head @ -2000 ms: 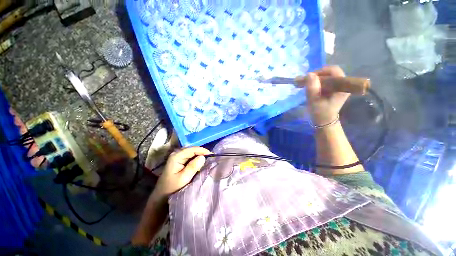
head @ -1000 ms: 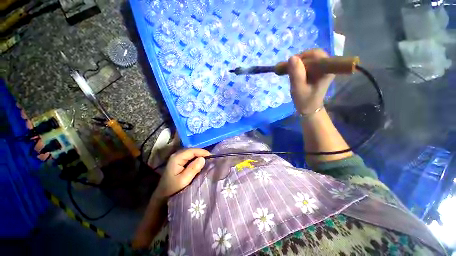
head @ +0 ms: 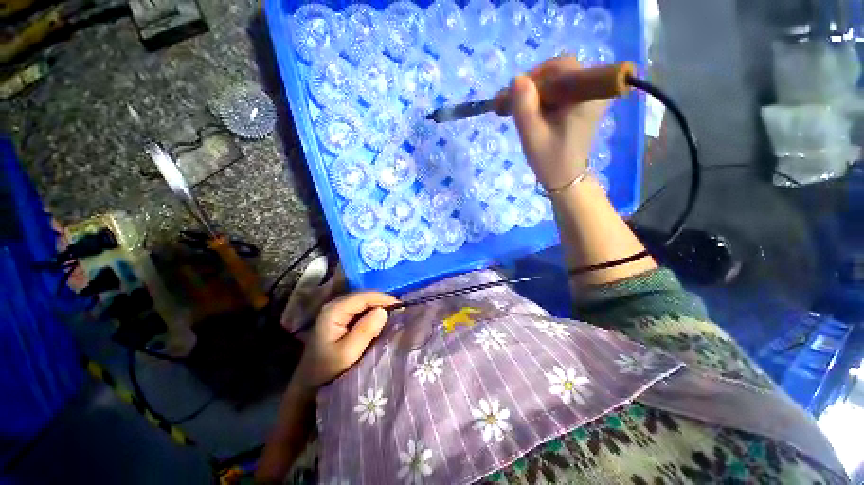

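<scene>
My right hand point(head: 559, 128) grips the orange-tan handle of a soldering iron point(head: 587, 85) over the blue tray point(head: 327, 204). The iron points left, its dark tip over the clear ribbed discs point(head: 384, 123) packed in rows; I cannot tell whether it touches one. My left hand point(head: 343, 333) pinches the thin black power cord point(head: 455, 295) between thumb and fingers at the apron, below the tray's near edge. The cord loops from the handle's end past my right forearm.
A loose clear disc point(head: 243, 110) lies on the speckled table point(head: 275, 185). A spare iron point(head: 235, 270) lies left of the tray, beside a power strip point(head: 142, 275) with black plugs. Clear bags point(head: 810, 142) show at right; blue crates point(head: 805, 346) stand at lower right.
My right hand and the iron have moved left and up over the tray. The tray appears shifted slightly right in view. The white glare over the discs has faded. My left hand still pinches the cord.
</scene>
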